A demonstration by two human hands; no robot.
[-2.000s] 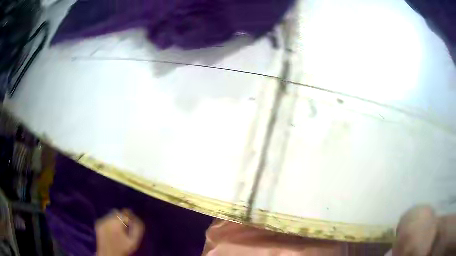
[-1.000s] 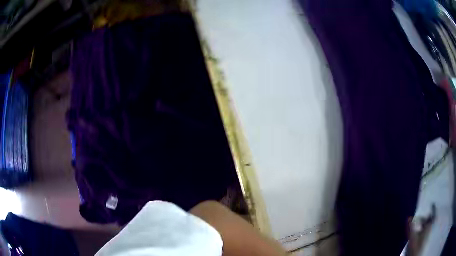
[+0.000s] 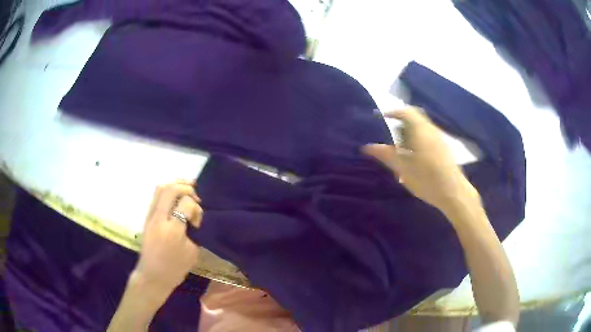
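A dark purple garment (image 3: 259,110) lies spread over the white table, with one long part toward the far left and another curving round at the right. My left hand (image 3: 172,224), with a ring on one finger, pinches the garment's near left edge. My right hand (image 3: 421,155) is over the garment's right part, thumb and fingers apart. It is blurred, and a small greyish shape shows between the fingers; I cannot tell if it is a held tool.
More purple cloth (image 3: 259,19) lies at the far left of the white table (image 3: 116,146), and another heap (image 3: 544,58) at the far right. Purple cloth (image 3: 71,266) hangs below the worn yellowish table edge at left. Pinkish clothing (image 3: 240,311) shows at the bottom.
The view has swung from the cloth below the table edge back to the tabletop. The garment now lies in front of me, and my left hand grips its edge.
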